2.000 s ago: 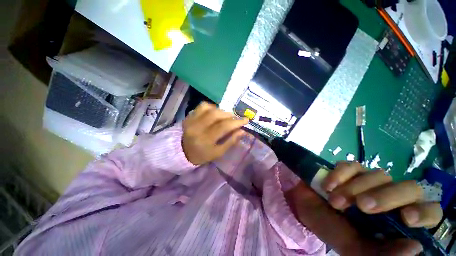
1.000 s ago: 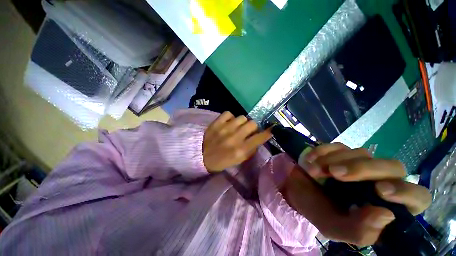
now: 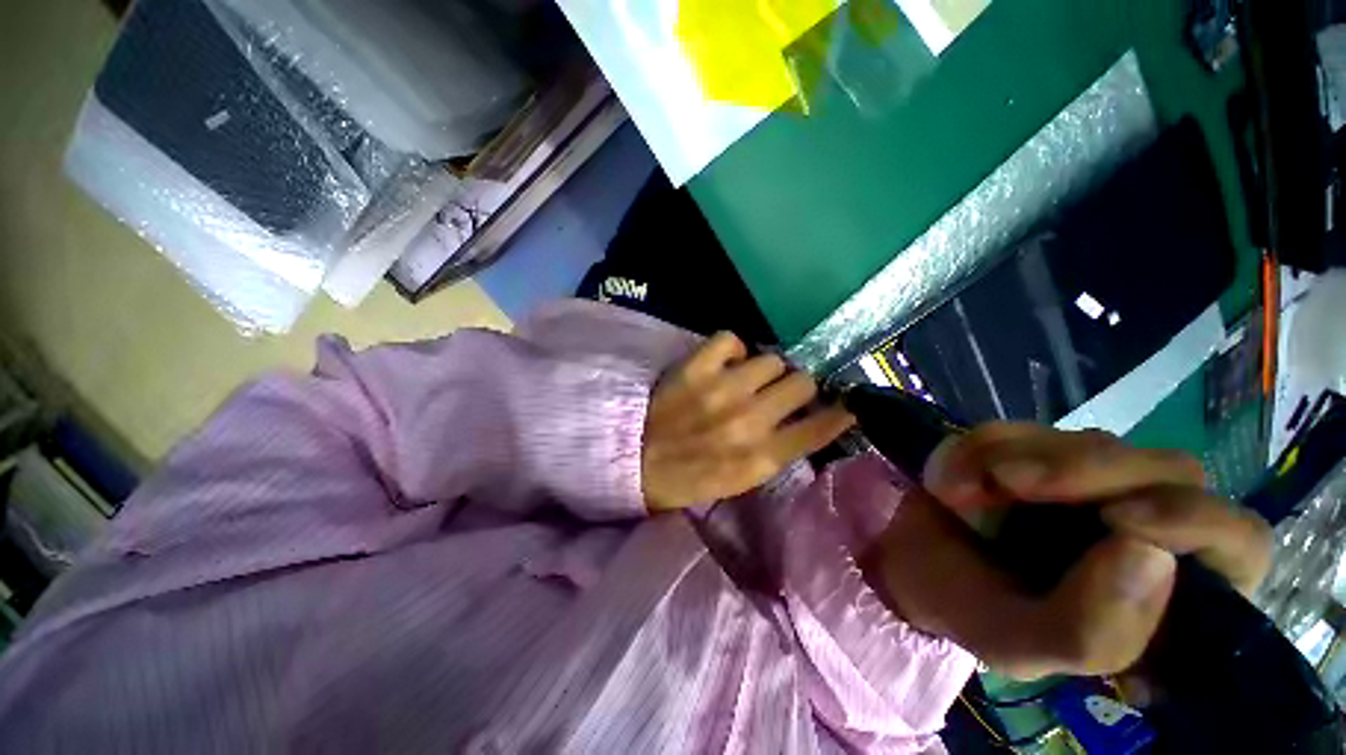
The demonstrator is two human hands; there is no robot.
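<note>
A black glossy display module [image 3: 1092, 280] with small white stickers lies on a silvery bubble-wrap sheet [image 3: 989, 221]. My right hand [image 3: 1092, 546] is closed around a thick black tool [image 3: 903, 425], which looks like an electric screwdriver. Its tip is at the display's near lower end. My left hand [image 3: 738, 428] is at the same end, fingers bent, with the fingertips close to the tool tip. Whether the left fingers pinch a small part cannot be seen. The hands and the tool hide most of the display's lower end.
A green mat [image 3: 886, 192] lies under the wrap. Yellow film [image 3: 746, 52] lies on white paper [image 3: 657, 111] at the top. Bubble-wrapped displays [image 3: 222, 148] are at the left beside a box. An orange stick [image 3: 1268, 332] and a clear dotted mat [image 3: 1240, 443] are at the right.
The view has shifted, so the display appears further right. The tool has come to the display's lower end, and my left hand has moved close to its tip.
</note>
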